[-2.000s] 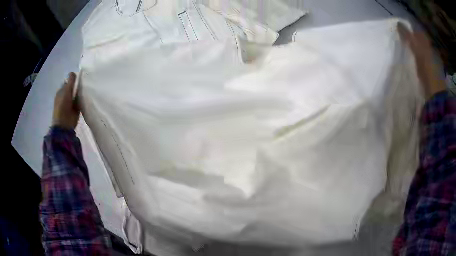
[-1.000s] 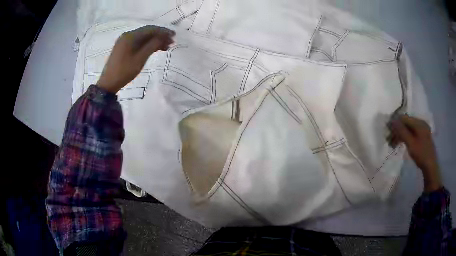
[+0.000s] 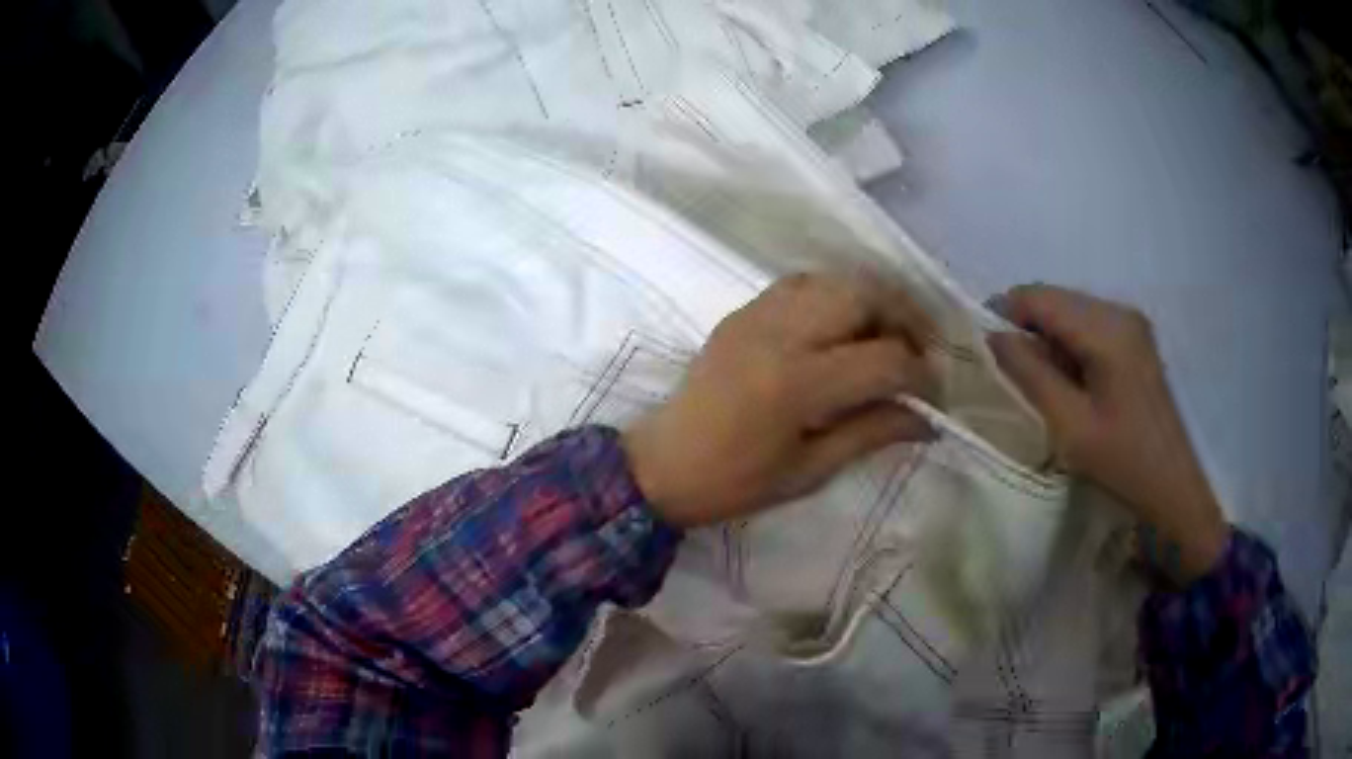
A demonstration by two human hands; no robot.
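An off-white garment (image 3: 430, 297) with thin dark seam lines lies across the table and hangs toward me at its near side. A narrow stitched rectangle, like a welt pocket (image 3: 433, 403), shows left of my left forearm. My left hand (image 3: 801, 389) grips a stitched edge at the middle of the garment; its fingertips are blurred and partly hidden. My right hand (image 3: 1090, 393) pinches the opposite stitched edge just to the right. The garment gapes between the two hands and shows its beige inside.
More off-white layered pieces (image 3: 578, 52) lie at the table's far side. The pale table (image 3: 1127, 193) has a curved-looking rim. A brown slatted thing (image 3: 181, 578) stands beyond the table's lower left edge. Dark blue material shows at the far left.
The garment has been turned and bunched, and its stitched opening now lies between my hands. My left hand has moved right and down; my right hand has moved left. Both have taken hold of edges.
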